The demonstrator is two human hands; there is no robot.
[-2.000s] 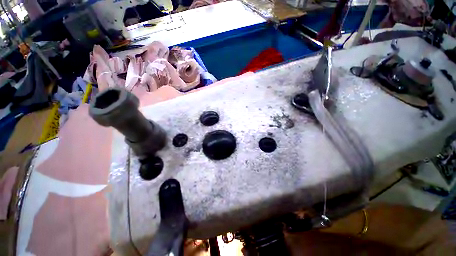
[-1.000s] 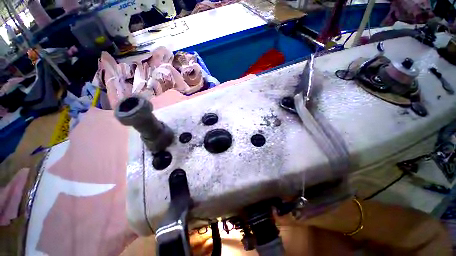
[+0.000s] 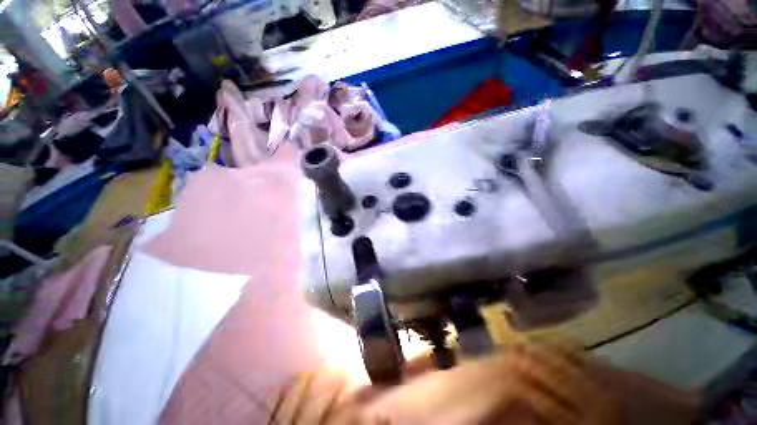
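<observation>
A dusty-pink garment panel (image 3: 241, 357) lies on the white machine table, left of and under the white sewing machine head (image 3: 490, 224). Another pink piece (image 3: 224, 216) lies behind it. The lamp glares at the presser foot and needle area (image 3: 423, 336). My left hand (image 3: 307, 403) is blurred and cut off by the bottom edge, its fingers over the cloth. My right hand (image 3: 506, 386) is blurred in front of the needle area. Its fingertips and any grip on cloth cannot be made out.
A bundle of pink pieces (image 3: 311, 120) sits behind the table. A blue trough (image 3: 432, 79) holds something red. A brown side board (image 3: 54, 382) with small pink pieces (image 3: 62, 303) is at left. The bobbin winder (image 3: 656, 137) is on the head at right.
The view has shifted, so the machine head sits further right and more of the table shows. The hands have come into view at the bottom, and the near pink panel reaches further toward the needle.
</observation>
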